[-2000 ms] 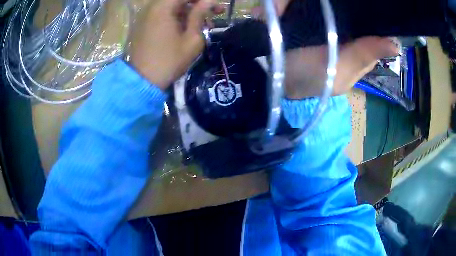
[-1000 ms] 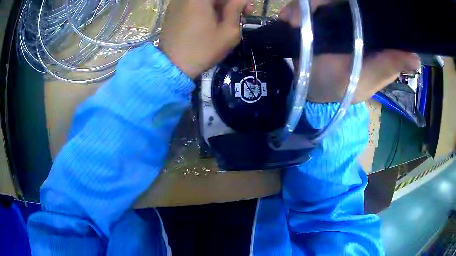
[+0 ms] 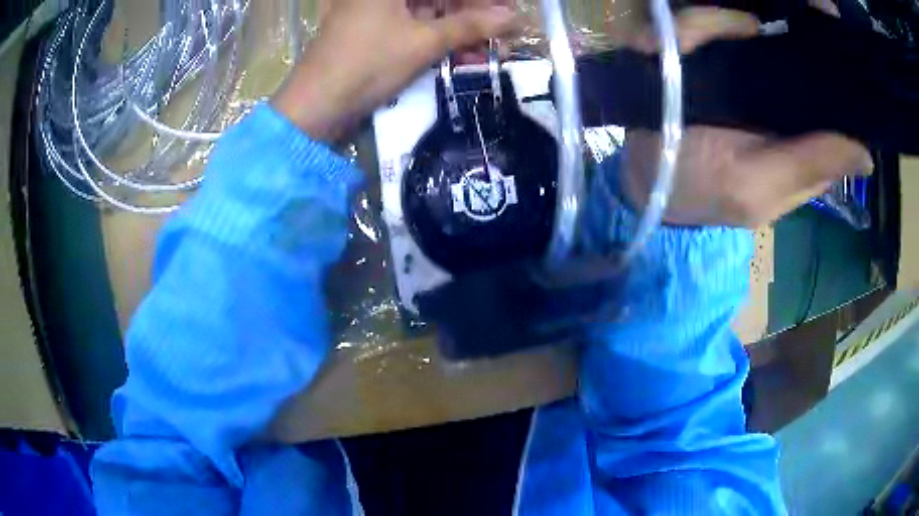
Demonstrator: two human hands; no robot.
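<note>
A round glossy black housing (image 3: 428, 207) sits on the white fixture (image 3: 406, 264), with a small white part (image 3: 484, 196) at its centre and a thin wire running up to its neck. My left hand (image 3: 378, 55) is at the neck, its fingertips partly cut off by the top edge; what they touch is unclear. My right hand (image 3: 720, 171) is wrapped around the thick black electric screwdriver (image 3: 726, 86), which lies sideways to the right of the neck. A dark cover (image 3: 504, 312) is at the fixture's near edge, blurred.
A clear cable (image 3: 669, 111) loops across the view in front of my right hand. A coil of clear cable (image 3: 96, 151) lies at the left. Wrinkled plastic film (image 3: 368, 328) and cardboard (image 3: 403, 396) lie under the work. A blue-edged tray (image 3: 855, 202) shows partly at the right.
The screwdriver has moved right, away from the housing's neck, uncovering the neck and the fixture's far side. My right hand has moved right with it. My left hand stays near the neck.
</note>
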